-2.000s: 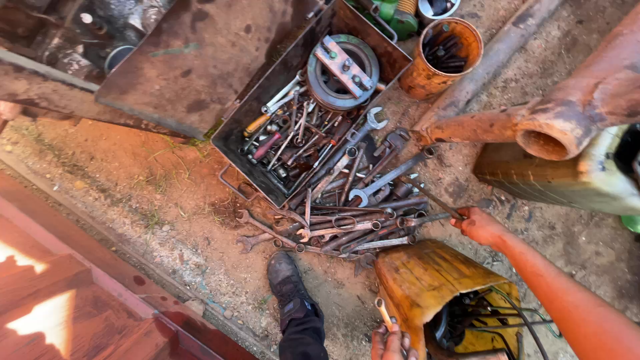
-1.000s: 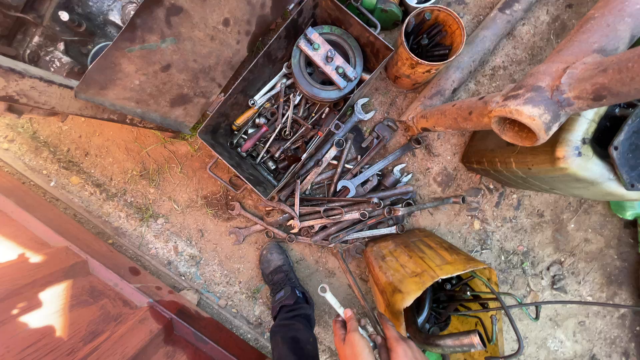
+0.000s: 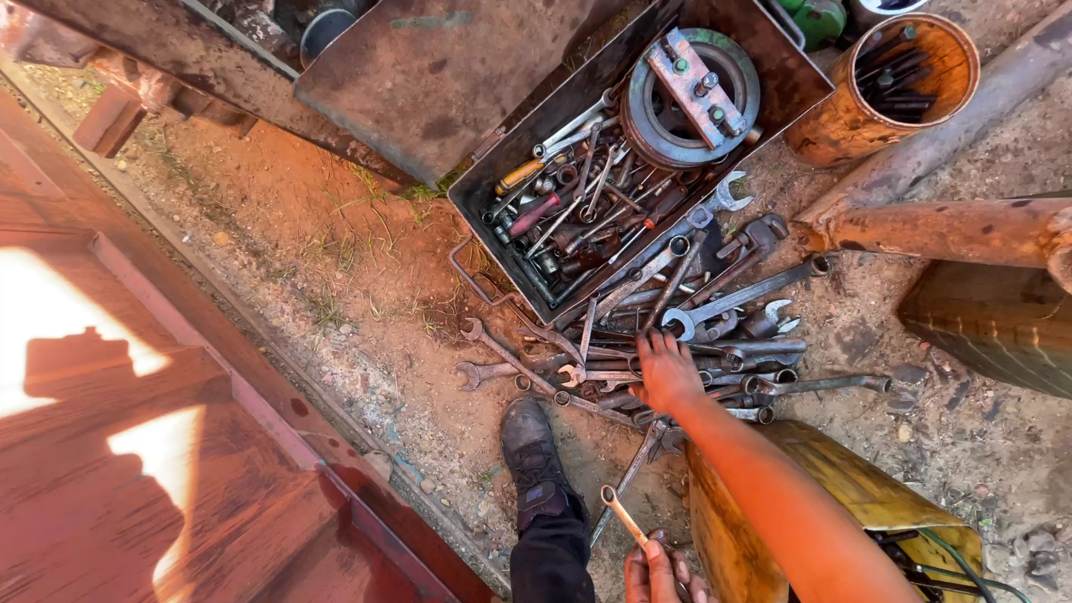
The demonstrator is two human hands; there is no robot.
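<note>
My left hand (image 3: 662, 574), at the bottom edge, grips a ring-ended wrench (image 3: 624, 517) between thumb and fingers, ring end pointing up and left. My right hand (image 3: 667, 373) reaches over the pile of wrenches (image 3: 586, 377) on the ground, fingers on or just above the tools; whether it grips one is hidden. Beside its fingertips is a large open-ended wrench (image 3: 745, 293). Another long wrench (image 3: 628, 481) lies between the boot and the yellow container. The open metal toolbox (image 3: 502, 260) holds screwdrivers, sockets, wrenches and a round pulley-like part (image 3: 691, 99).
A cut yellow plastic container (image 3: 720, 519) with cables and tools lies under my right forearm. A rusty can (image 3: 837, 126) of bolts or bits and rusty pipes (image 3: 938, 230) are at right. My boot (image 3: 532, 461) is on the dirt; a red metal structure (image 3: 167, 377) fills the left.
My right hand has moved from near my left hand up to the wrench pile. My left hand still holds the ring-ended wrench. A long wrench lies beside the yellow container.
</note>
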